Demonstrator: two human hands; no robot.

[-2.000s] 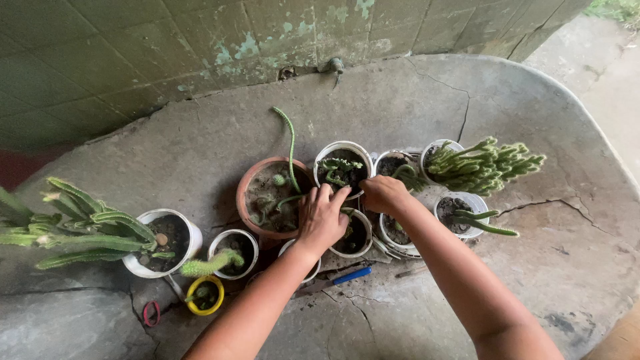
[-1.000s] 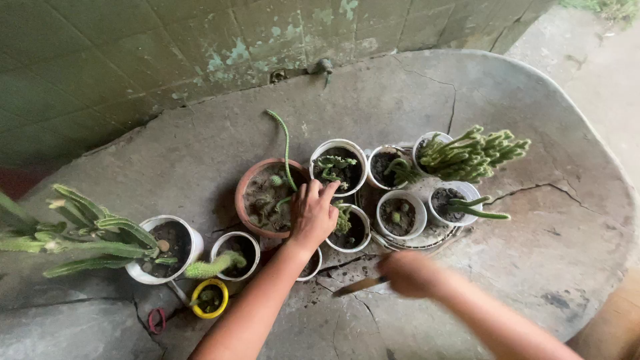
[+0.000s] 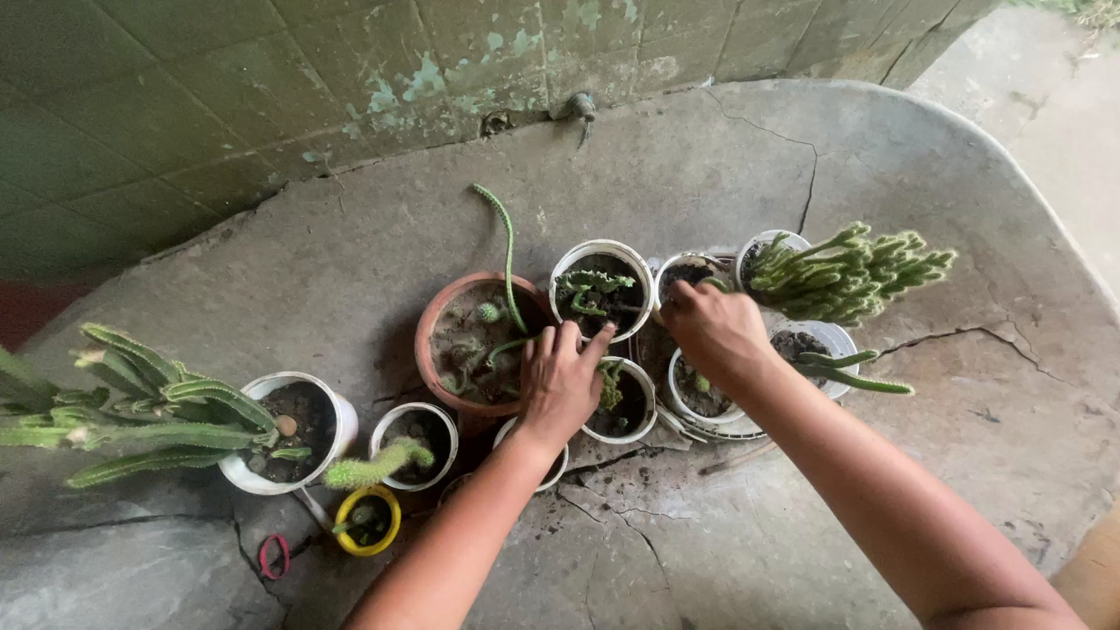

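Observation:
My left hand (image 3: 564,372) rests between the terracotta pot (image 3: 426,337) and a white pot (image 3: 604,248) holding a small cactus (image 3: 591,284); its extended index finger touches that pot's near rim. My right hand (image 3: 713,328) is bent over a smaller white pot (image 3: 678,262) of dark soil; its fingertips are hidden, so what they grip cannot be told. Below my hands are a white pot with a small crested cactus (image 3: 610,385) and another white pot with a small round cactus (image 3: 703,383). A long thin cactus stem (image 3: 507,241) rises from the terracotta pot.
At left, a large columnar cactus (image 3: 175,411) leans from a white pot (image 3: 346,429), near a fuzzy cactus (image 3: 381,464), a yellow pot (image 3: 396,525) and a pink ring (image 3: 274,557). A clustered cactus (image 3: 853,276) leans at right. The concrete surface (image 3: 945,455) is cracked; a tiled wall stands behind.
My right hand has moved from the concrete below the pots, where it held a blurred stick-like tool, up to the small white pot. My left hand stays beside the same white pot.

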